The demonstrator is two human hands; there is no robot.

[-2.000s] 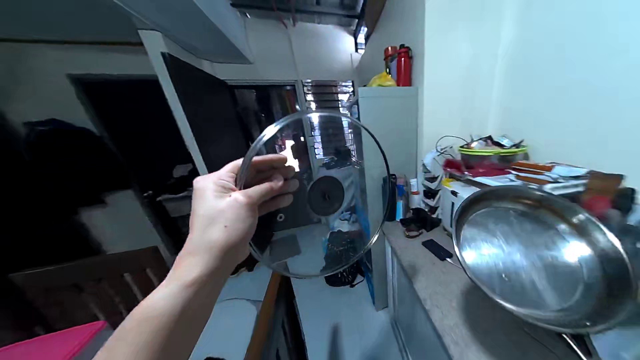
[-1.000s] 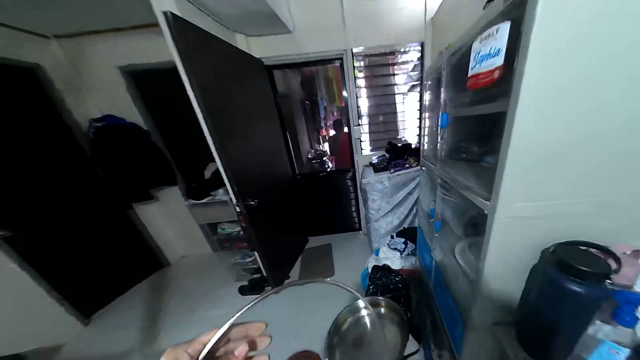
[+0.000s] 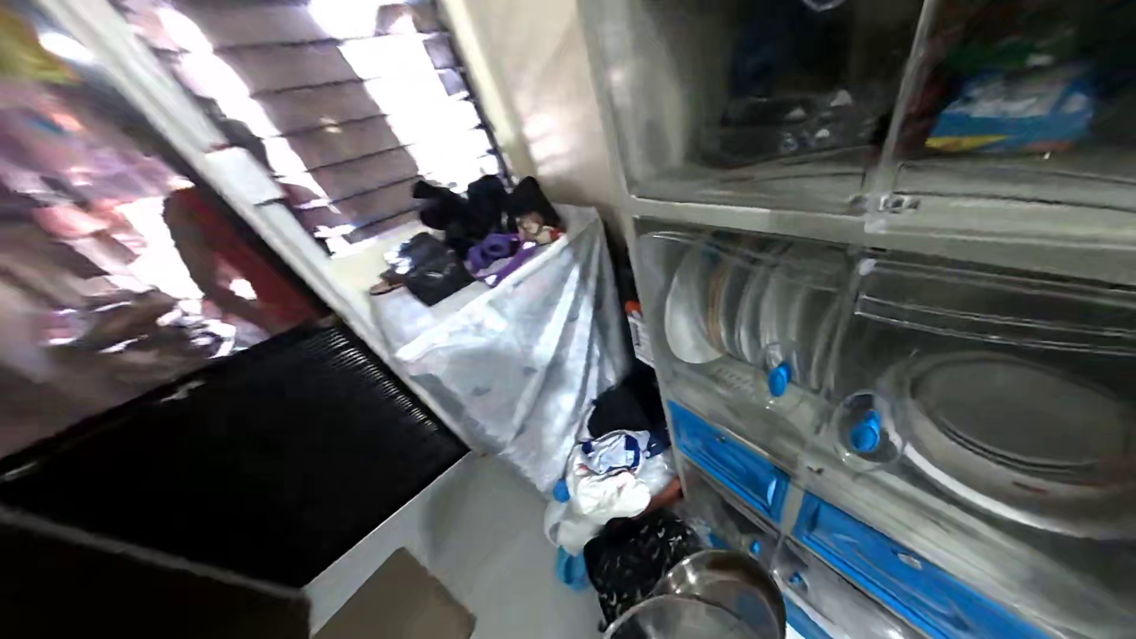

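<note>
Neither of my hands shows in the head view now. At the bottom edge, right of the middle, a shiny metal pan (image 3: 732, 581) is partly cut off by the frame. The rim of a clear glass lid (image 3: 670, 614) overlaps it in the view; whether the two touch I cannot tell. What holds the pan and the lid is hidden below the frame.
A cabinet with clear doors and blue drawers (image 3: 728, 457) stands on the right, plates (image 3: 697, 306) inside. Clothes (image 3: 608, 488) are piled beside it. A covered stand (image 3: 524, 364) holds dark items. Left are a black half-door (image 3: 231, 453) and a person (image 3: 235, 257) beyond; a mat (image 3: 399, 599) lies below.
The left hand, seen holding the glass lid two seconds ago, has left the view. Lid and pan now show only at the bottom edge. The view has swung toward the cabinet and doorway.
</note>
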